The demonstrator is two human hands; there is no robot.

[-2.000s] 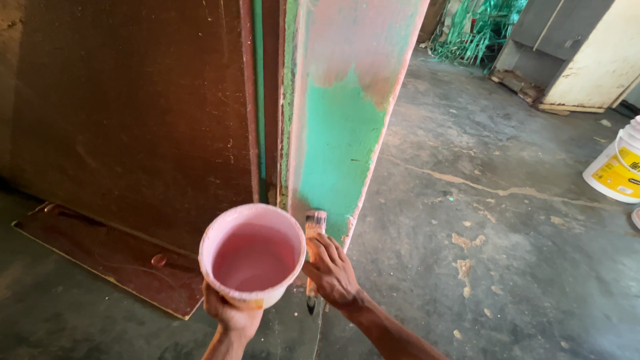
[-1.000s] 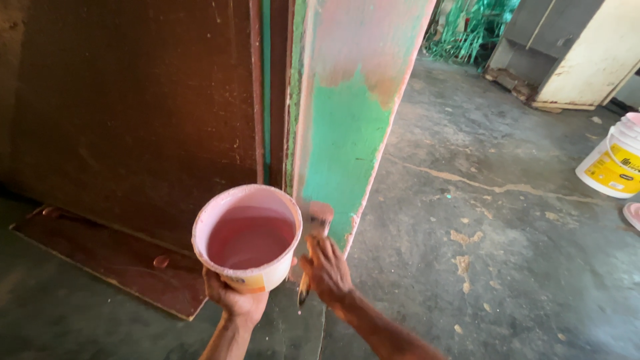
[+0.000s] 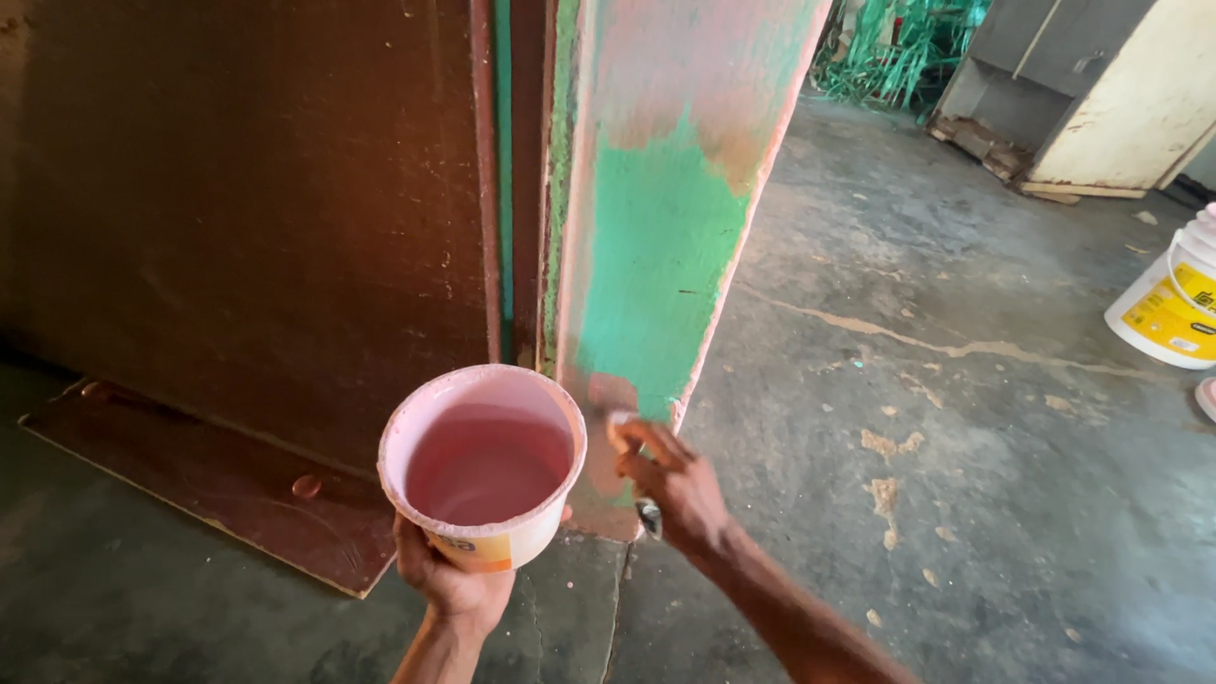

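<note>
My left hand (image 3: 456, 579) holds a white plastic tub (image 3: 537, 532) from below and behind. Pink paint (image 3: 489, 475) lies in the tub, and its rim is smeared pink. To the right of it, my right hand (image 3: 674, 480) grips a paintbrush (image 3: 622, 427), mostly covered by the fingers and blurred, close to the foot of a wall end (image 3: 655, 266). That wall end is bright green in the middle, with thin pink paint above it, along its edges and near its base.
A brown door panel (image 3: 247, 209) stands at left, with a brown board (image 3: 218, 484) on the concrete floor (image 3: 855, 532) below it. At right are a white and yellow bucket (image 3: 1164, 304) and a worn cabinet (image 3: 1102, 104). Green strips (image 3: 888, 57) hang behind.
A pink patch now shows low on the green surface, where it was green two seconds ago. My right hand has turned around the brush. The tub stays in my left hand.
</note>
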